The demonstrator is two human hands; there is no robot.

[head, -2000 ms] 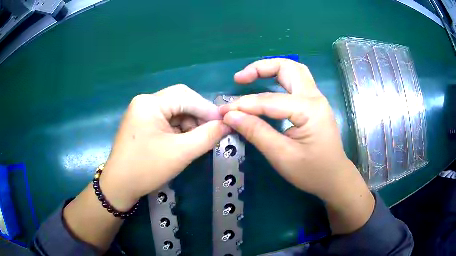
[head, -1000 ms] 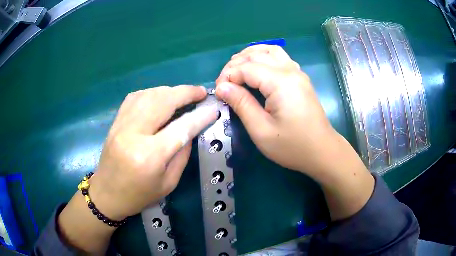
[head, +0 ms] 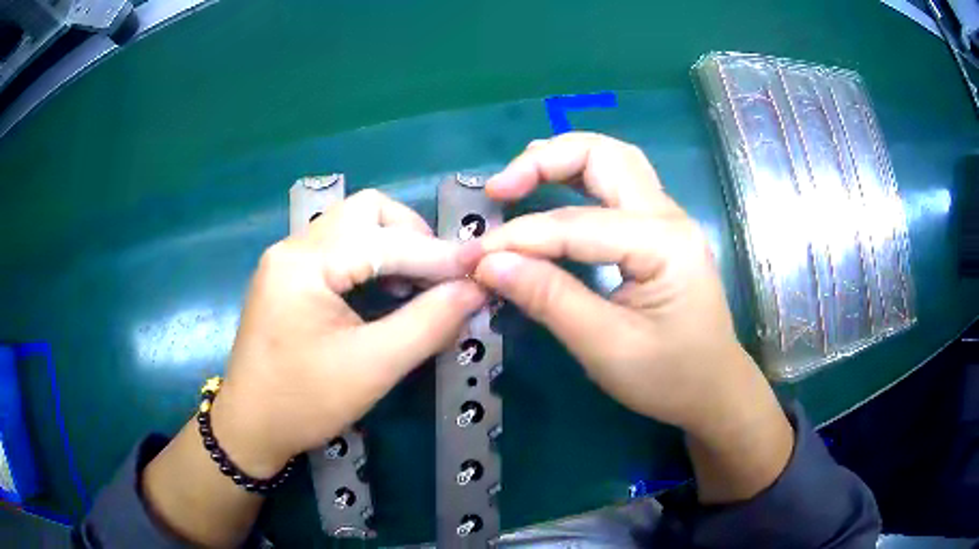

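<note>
A grey multi-hole metal bar (head: 455, 397) lies lengthwise on the green bench, with a pale shiny bit in each visible dark hole. A second such bar (head: 318, 201) lies to its left, partly hidden by my left hand. My left hand (head: 370, 284) and my right hand (head: 612, 279) meet over the upper part of the right bar, thumb and index tips pinched together. Something tiny may be between the fingertips, but it is too small and hidden to tell. The hole beneath them is covered.
Stacked clear plastic trays (head: 821, 214) with strong glare stand at the right. Blue marking tape (head: 580, 102) is on the green bench top (head: 408, 64) beyond my right hand. A blue bin (head: 16, 429) is cut off at the left edge. A pale metal rail (head: 118, 32) is at the upper left.
My hands have moved from the bar's far end to a spot below its first hole, and my left fingertips have joined my right ones. The left bar's far end now shows.
</note>
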